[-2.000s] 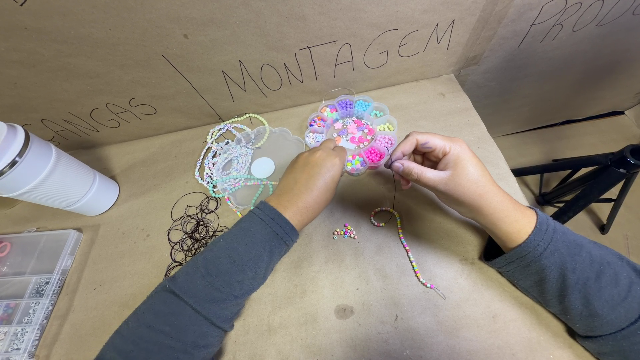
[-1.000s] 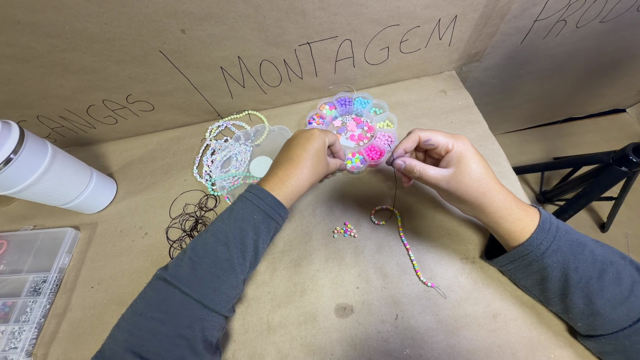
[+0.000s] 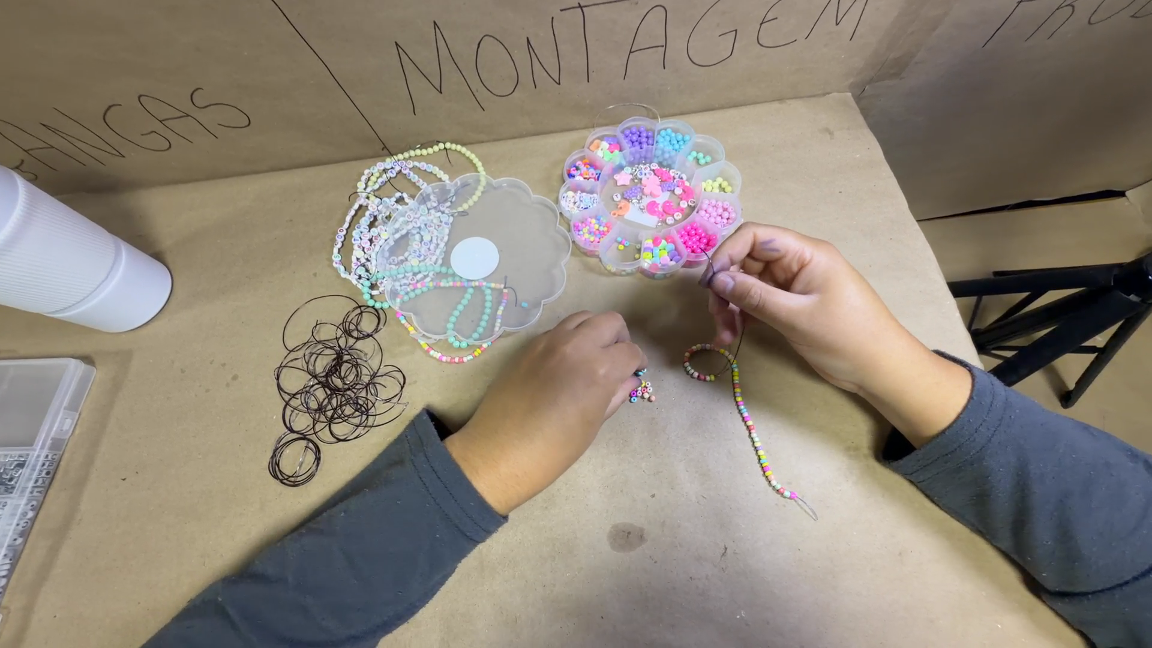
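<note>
My right hand (image 3: 778,292) pinches the dark cord of a string of small multicolored beads (image 3: 747,418), which hangs down onto the paper-covered table. My left hand (image 3: 571,387) is over a small pile of loose beads (image 3: 642,392), its fingertips at the pile's left side and partly hidden; whether a bead is between them cannot be seen. Behind both hands sits a flower-shaped plastic bead box (image 3: 612,247) with colored beads in its compartments and mixed charms in the middle.
A clear scalloped lid (image 3: 540,225) lies over part of several beaded strands (image 3: 360,211). Nearer are coiled dark cords (image 3: 337,373). A white tumbler (image 3: 99,270) and a clear compartment case (image 3: 54,396) are at the left. A black tripod (image 3: 1062,315) stands past the right edge.
My left hand has moved from the flower-shaped box down to the loose bead pile. My right hand still holds the cord near the box.
</note>
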